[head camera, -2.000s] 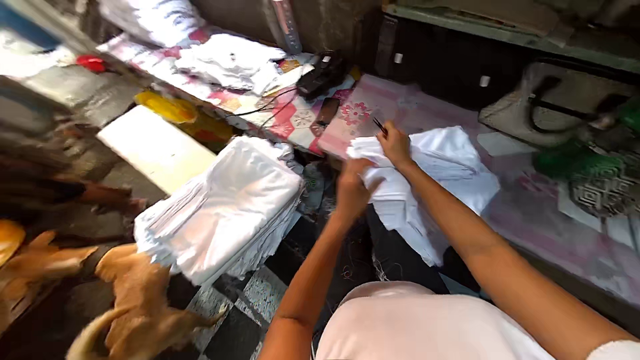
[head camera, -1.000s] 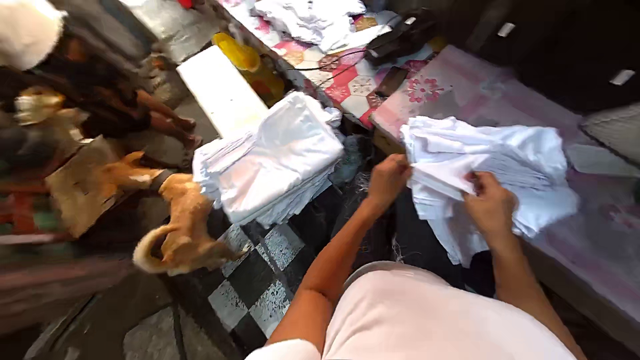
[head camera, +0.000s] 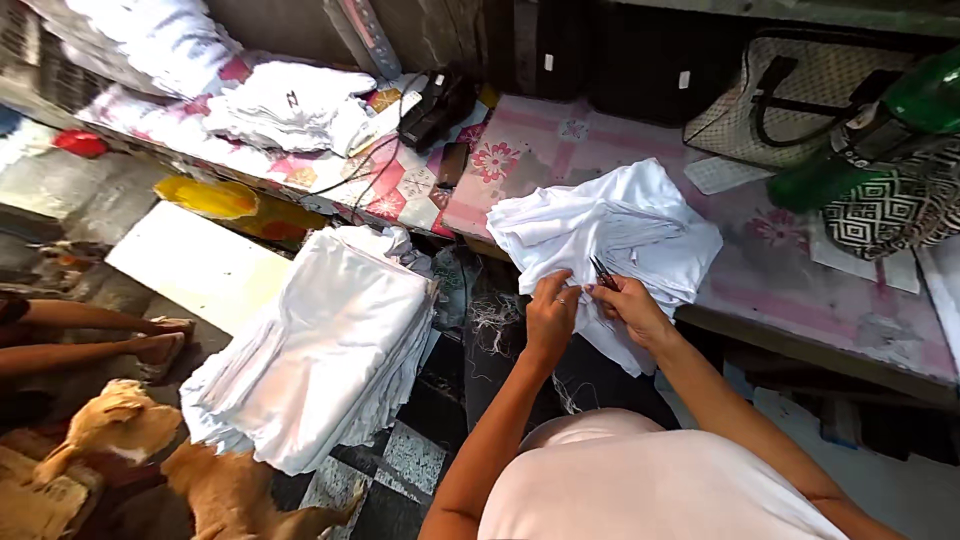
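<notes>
A pile of white cloth garments (head camera: 645, 225) lies on the pink flowered table cover, its near part hanging over the edge above my lap. My left hand (head camera: 553, 311) pinches the near part of this cloth, a ring on one finger. Close beside it, my right hand (head camera: 626, 306) holds small dark thread snips (head camera: 604, 274), the blades pointing up and away over the cloth; its fingertips are near the left hand's. To the left, a tall stack of folded white garments (head camera: 322, 337) rests on a white board (head camera: 199, 262). Loose threads (head camera: 495, 322) cling to my dark trousers.
A tan dog (head camera: 232, 487) stands on the floor at lower left, near a person's legs (head camera: 82, 337). More white garments (head camera: 289, 105), a black device with cords (head camera: 439, 109) and a phone-like dark object (head camera: 453, 165) lie on the bench. A handbag (head camera: 802, 97) and green bottle (head camera: 817, 180) are at right.
My hands have come together at the cloth's near part, and the white edge stretched between them a second ago is no longer spread. The snips, hidden then, show in my right hand. The view has shifted.
</notes>
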